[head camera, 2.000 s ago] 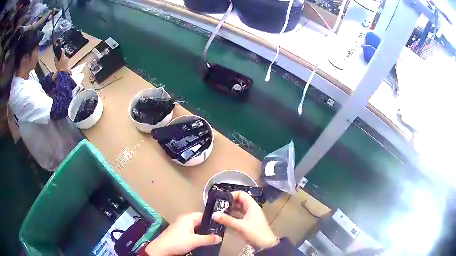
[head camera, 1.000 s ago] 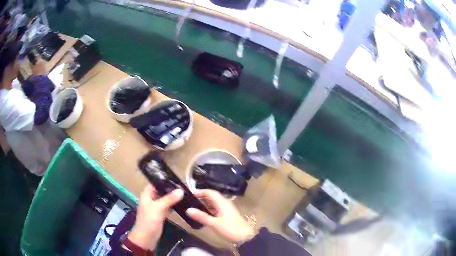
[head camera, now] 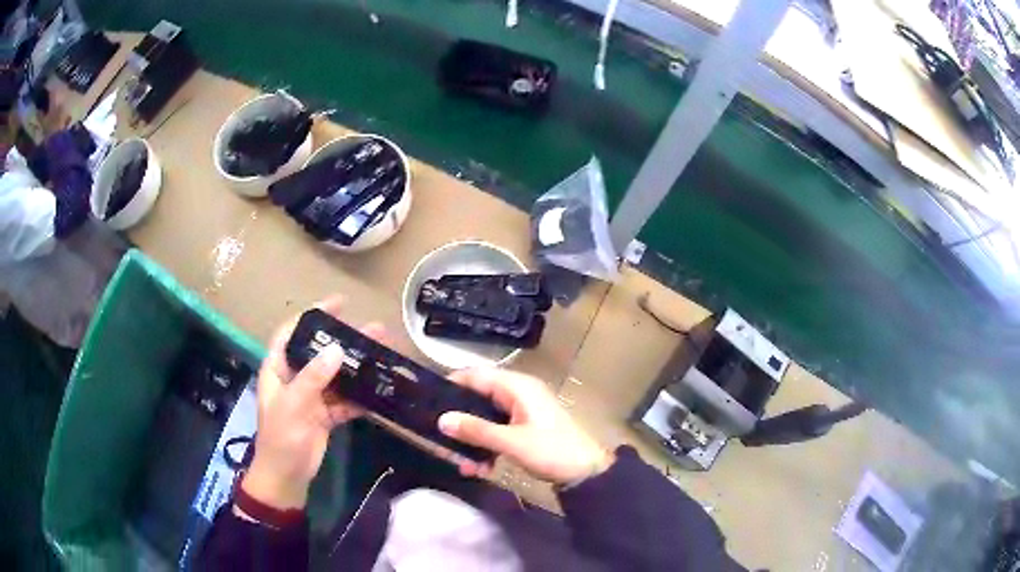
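Note:
A long black control panel (head camera: 394,383) is held level in both hands above the front edge of the tan bench, its face with pale components turned up. My left hand (head camera: 300,408) grips its left end, with the thumb on top near the pale parts. My right hand (head camera: 526,425) grips its right end, with the thumb on top and the fingers at the far side and below. Just beyond the hands, a white round tub (head camera: 416,332) holds several black panels (head camera: 481,304). The panel's underside is hidden.
More white tubs of black parts (head camera: 347,192) stand farther left. A green crate (head camera: 84,419) is beside the bench at left. A bench device (head camera: 721,380) with a thick black cord is at right, near a sample sheet (head camera: 880,523). A clear bag (head camera: 576,223) is by the post. A housing shell (head camera: 498,76) lies on the green conveyor. A person's sleeve (head camera: 67,173) shows at left.
The held panel has turned from upright to lying lengthwise between both hands. The view has swung right, bringing more of the bench device and the sample sheet into sight.

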